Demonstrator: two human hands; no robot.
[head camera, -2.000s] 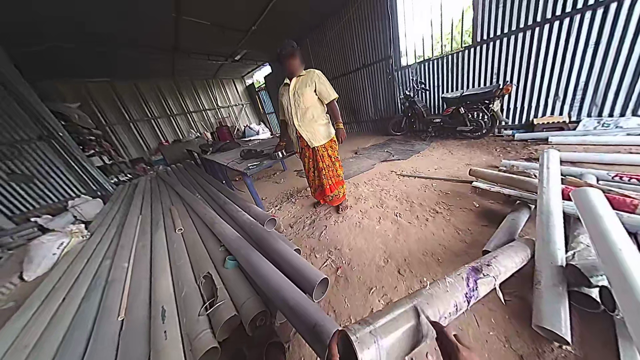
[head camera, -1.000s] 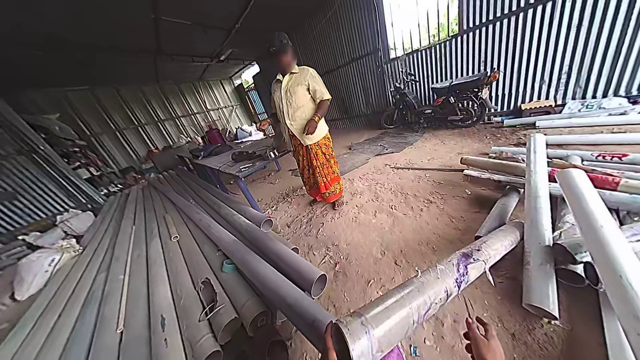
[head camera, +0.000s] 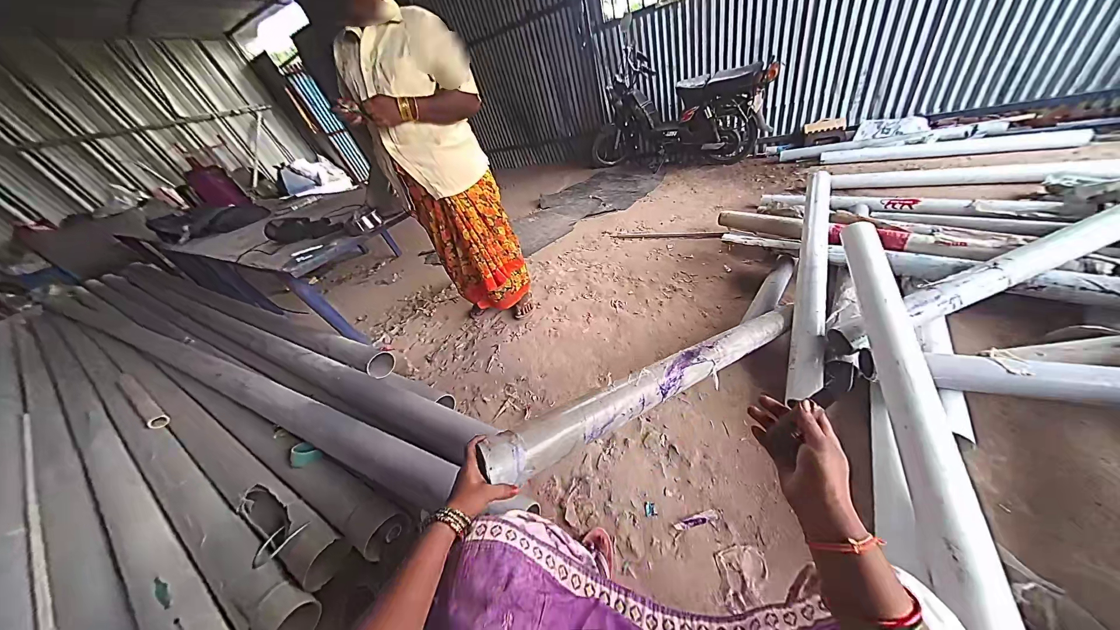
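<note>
My left hand (head camera: 477, 484) grips the near end of a grey plastic pipe (head camera: 604, 404) that bears purple marks. This pipe slants away to the right over the dirt floor, its far end by the white pipes. My right hand (head camera: 801, 437) is raised to the right of it with bent fingers; a small dark thing shows at the fingertips, and whether it is held I cannot tell. Just beyond that hand stands the lower end of a leaning white pipe (head camera: 809, 297). Another white pipe (head camera: 919, 420) lies to its right.
Many grey pipes (head camera: 289, 376) lie side by side at the left. A person (head camera: 429, 131) stands ahead beside a low table (head camera: 245, 241). A motorcycle (head camera: 687, 114) is by the corrugated metal wall. More pipes (head camera: 989, 206) are piled at the right. Small litter lies on the floor.
My right hand has risen from near the bottom edge and now shows more fully beside the white pipes. The standing person has brought both hands together. The view has come nearer to the person.
</note>
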